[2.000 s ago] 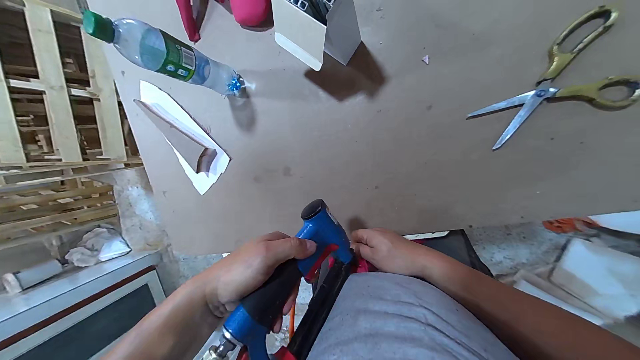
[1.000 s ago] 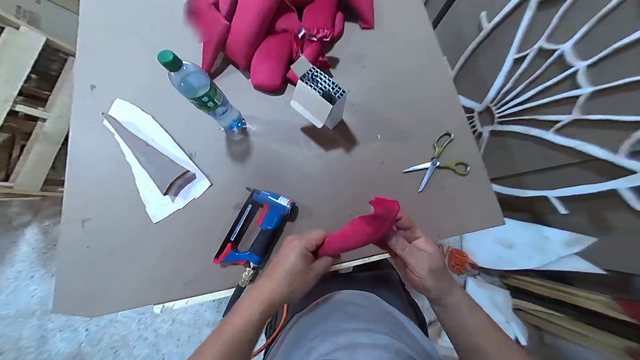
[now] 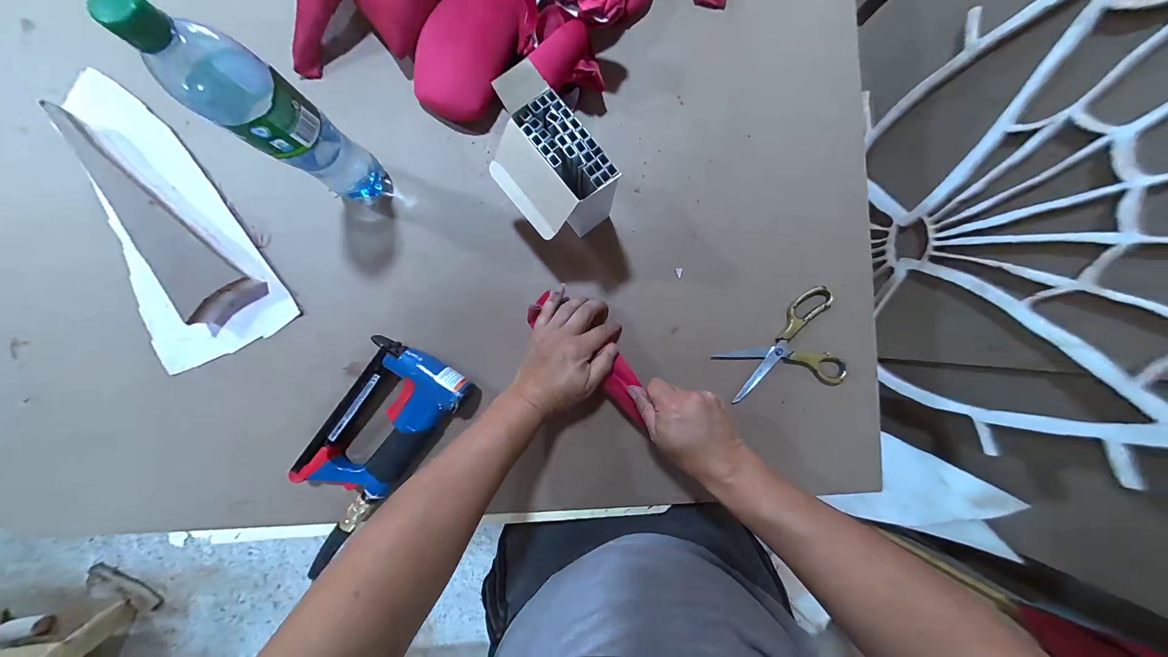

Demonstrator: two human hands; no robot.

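Note:
A narrow red fabric-covered piece point(image 3: 624, 391) lies slantwise low over the table, partly hidden under my fingers. My left hand point(image 3: 568, 351) closes over its upper end, and my right hand point(image 3: 686, 422) grips the lower end. To the left of my hands a blue and black pneumatic stapler point(image 3: 411, 411) rests on the tabletop with its hose fitting toward me. Scissors with gold-coloured handles point(image 3: 783, 351) lie spread apart at the right. Beyond my hands stands an open white box of staples point(image 3: 568, 155).
Several stuffed red fabric pieces point(image 3: 465, 59) lie at the far side. A plastic bottle with a green cap point(image 3: 265, 109) stands left of the box. White paper with a tapered cutout point(image 3: 219, 219) lies at the left. A white web-shaped frame point(image 3: 1022, 228) is beyond the table's right edge.
Two seconds ago the stapler was in my left hand; one second ago it lay on the table. Both hands have brought the red piece from the near edge farther onto the table.

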